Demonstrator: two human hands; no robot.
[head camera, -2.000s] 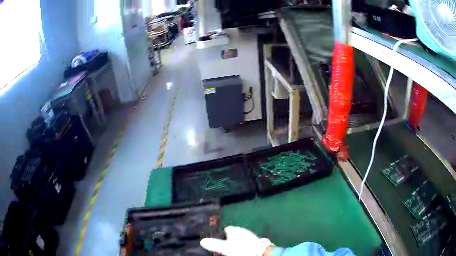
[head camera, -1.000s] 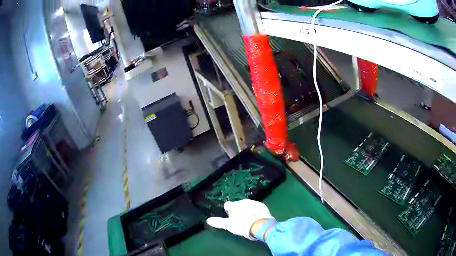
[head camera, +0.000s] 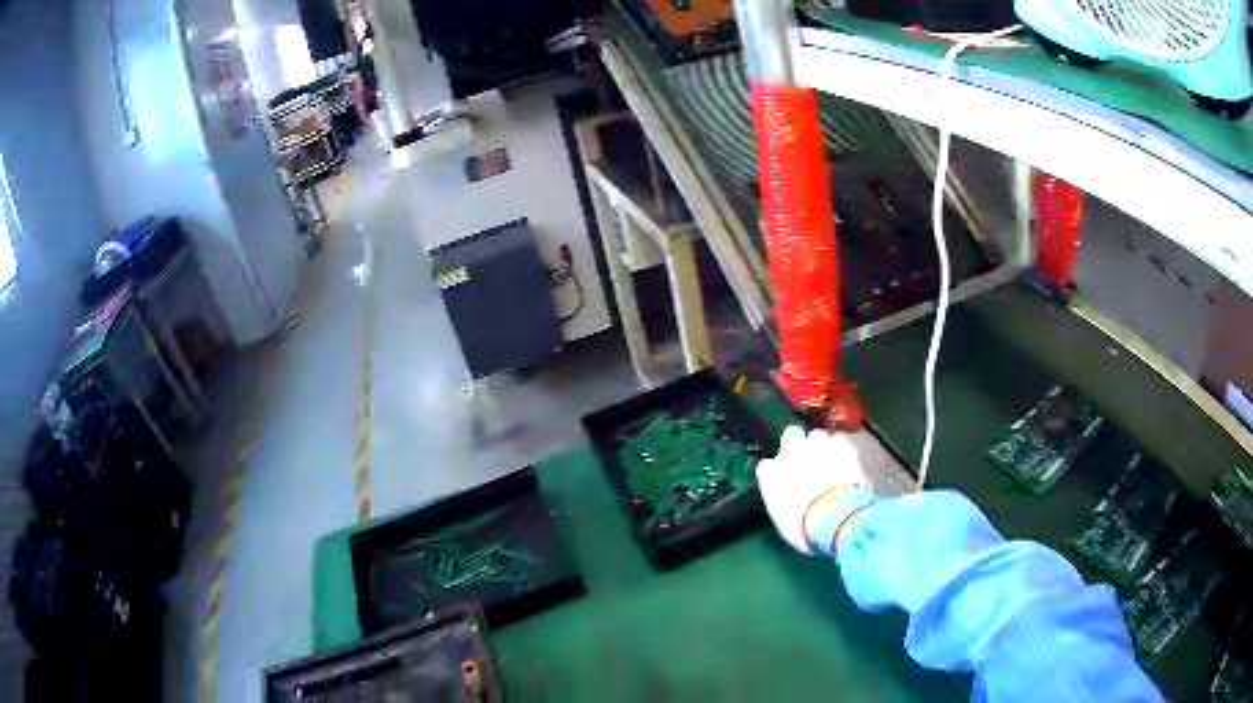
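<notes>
Two shallow black scrap trays lie apart on the green bench mat. The right tray (head camera: 660, 538) stands turned at an angle and holds a pile of thin green edge strips (head camera: 683, 464). The left tray (head camera: 563, 588) holds fewer strips (head camera: 474, 560). My right hand (head camera: 814, 481), in a white glove, is closed at the right wall of the right tray; its fingertips are partly hidden. A dark pallet (head camera: 392, 676) with an orange-brown piece on its edge is cut off at the bottom. My left hand is out of view.
A conveyor (head camera: 948, 364) at right carries several green circuit boards (head camera: 1048, 440). A red-wrapped post (head camera: 800, 234) stands behind my right hand, and a white cable (head camera: 940, 275) hangs beside it. A sloped rack (head camera: 735, 206) is beyond the bench. A shelf (head camera: 1044, 117) carries a pale-green fan (head camera: 1147, 35).
My right hand has moved from between the trays to the right tray's far side. The right tray has turned and parted from the left one. More of the dark pallet shows.
</notes>
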